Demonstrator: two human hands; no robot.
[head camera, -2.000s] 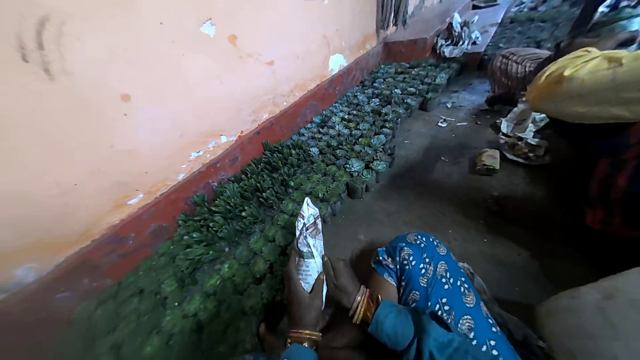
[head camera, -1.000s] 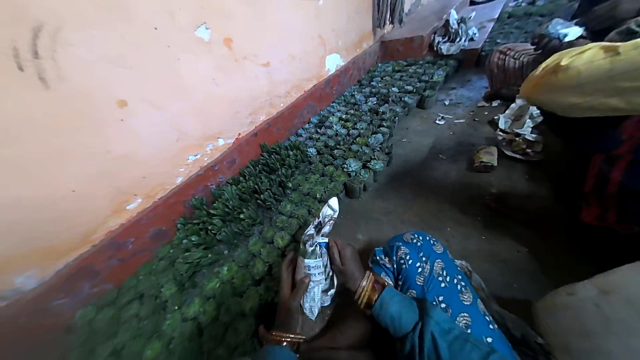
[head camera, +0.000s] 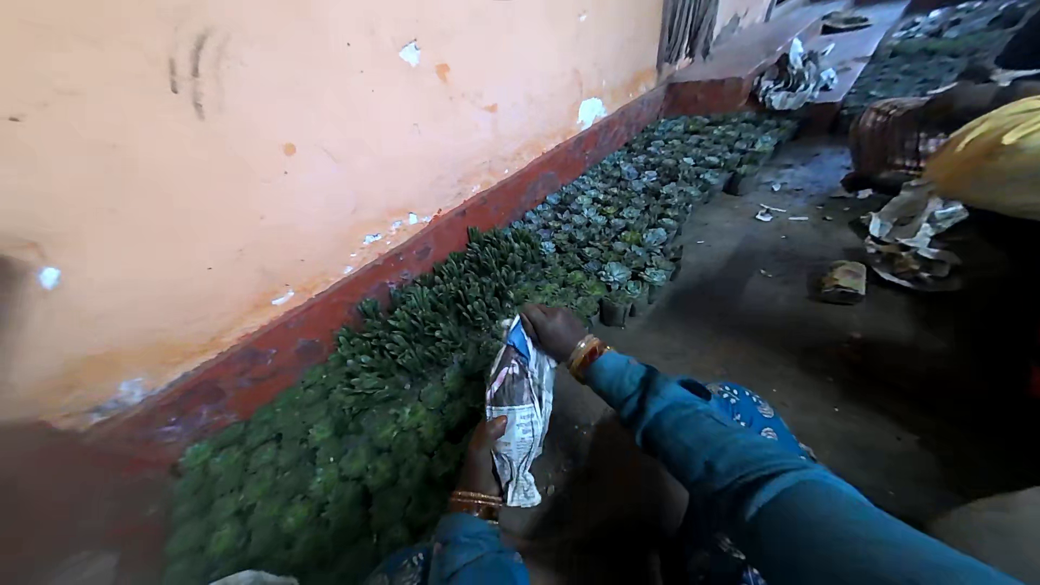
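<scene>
A long bundle wrapped in newspaper is held upright, leaning slightly, between my two hands at the lower middle. My left hand grips its lower left side, the thumb on the paper. My right hand closes on its top end, where the paper narrows and a blue patch shows. What the paper wraps is hidden. Densely packed small potted succulents stand just left of and beyond the bundle, some with pointed upright leaves, others in rosettes.
A peach wall with a red base borders the plants on the left. On the floor at right lie a small wrapped packet and torn newspaper, near a person in yellow cloth. Crumpled newspaper rests by the step at the back.
My right hand has moved up from the bundle's side to its top end. The pointed paper tip that stood free above my hands is now covered by my right hand.
</scene>
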